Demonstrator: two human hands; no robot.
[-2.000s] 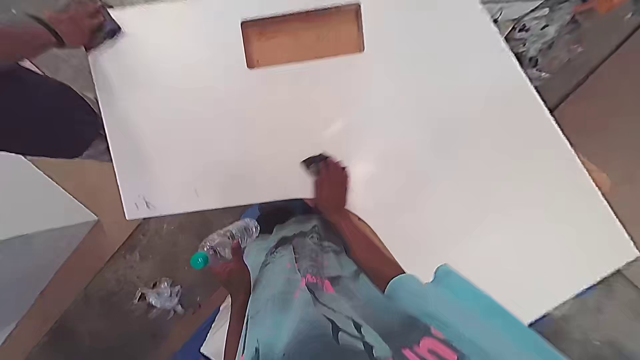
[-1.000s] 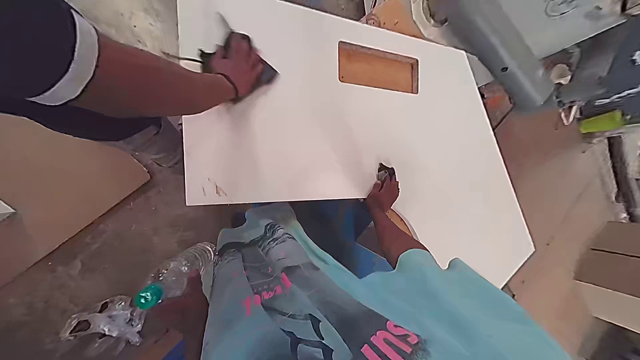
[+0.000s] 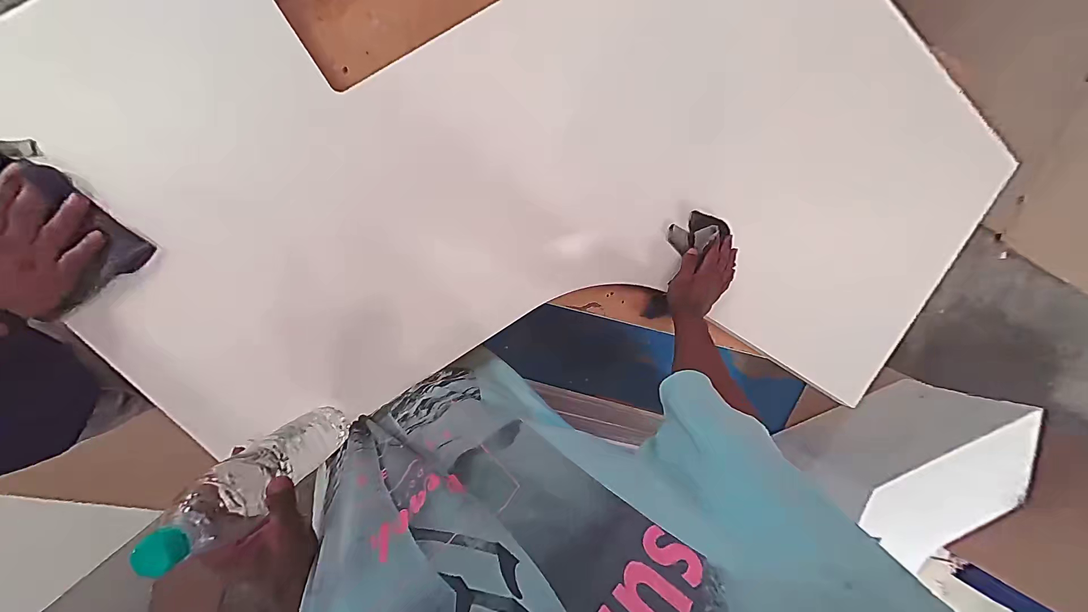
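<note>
My left hand (image 3: pixel 255 544) grips a clear plastic bottle (image 3: pixel 263 467) with a green cap, tilted beside the near edge of a large white panel (image 3: pixel 476 170). My right hand (image 3: pixel 704 276) is closed on a dark and grey cloth or pad (image 3: pixel 701 231), pressed on the panel just beyond a curved cutout in its near edge. A rectangular cutout with brown board (image 3: pixel 382 34) showing in it lies at the top of the view.
Another person's hand (image 3: pixel 42 246) rests on a dark cloth or pad (image 3: pixel 119 246) at the panel's left. A blue surface (image 3: pixel 586 348) shows below the curved cutout. White pieces (image 3: pixel 960 484) lie at lower right, brown sheets (image 3: pixel 93 459) at lower left.
My right hand has moved right along the panel with the cloth or pad, to beside the curved cutout. My left hand still holds the bottle. The view has shifted closer to the panel.
</note>
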